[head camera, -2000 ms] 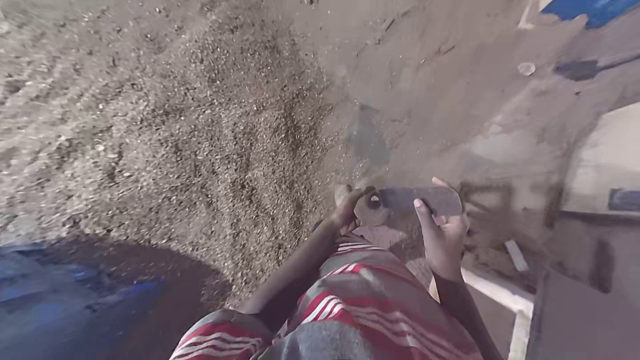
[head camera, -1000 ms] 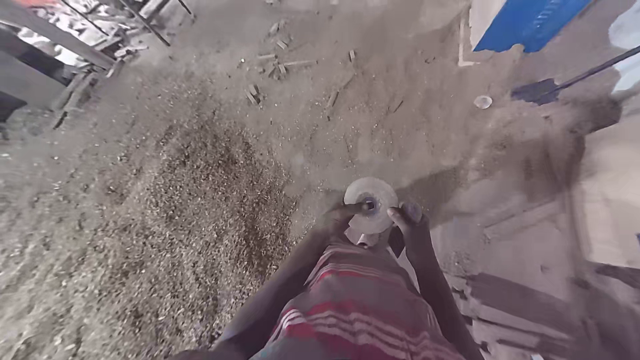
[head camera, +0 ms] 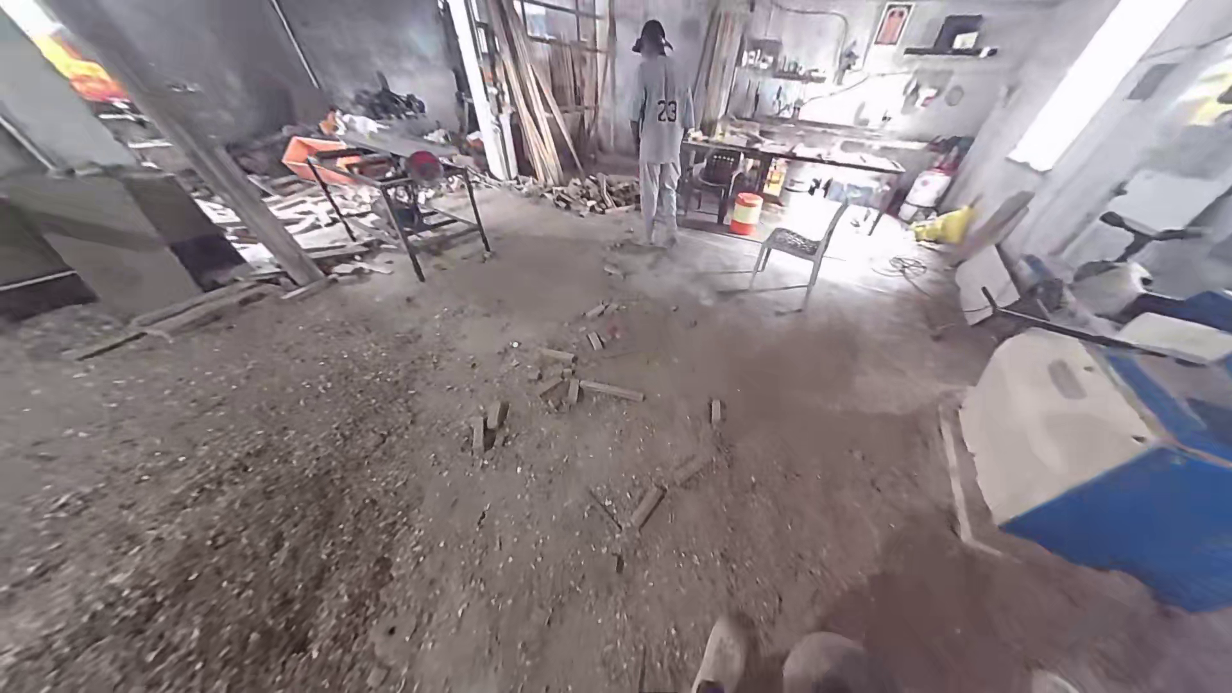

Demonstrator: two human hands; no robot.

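Observation:
Neither my left hand nor my right hand is in the head view. The round pale disc seen in the earlier frames is also out of sight, so what my hands hold now is hidden. At the bottom edge show two blurred, rounded shapes that look like the tips of shoes [head camera: 724,656]. Ahead of them, short wood offcuts [head camera: 647,507] lie on the dusty floor [head camera: 539,577]. More wood offcuts [head camera: 610,391] lie farther off, near the middle of the view.
A person [head camera: 660,125] stands with their back turned near a workbench [head camera: 799,156]. A chair [head camera: 797,241] stands right of them. A metal-legged machine stand [head camera: 395,159] is at left, wood chips [head camera: 241,520] cover the left floor, and a blue and white cabinet [head camera: 1107,481] is at right.
The view has swung up from my hands to the room. My hands and the disc they held one second ago have left the view, and the person and workbench have come into it.

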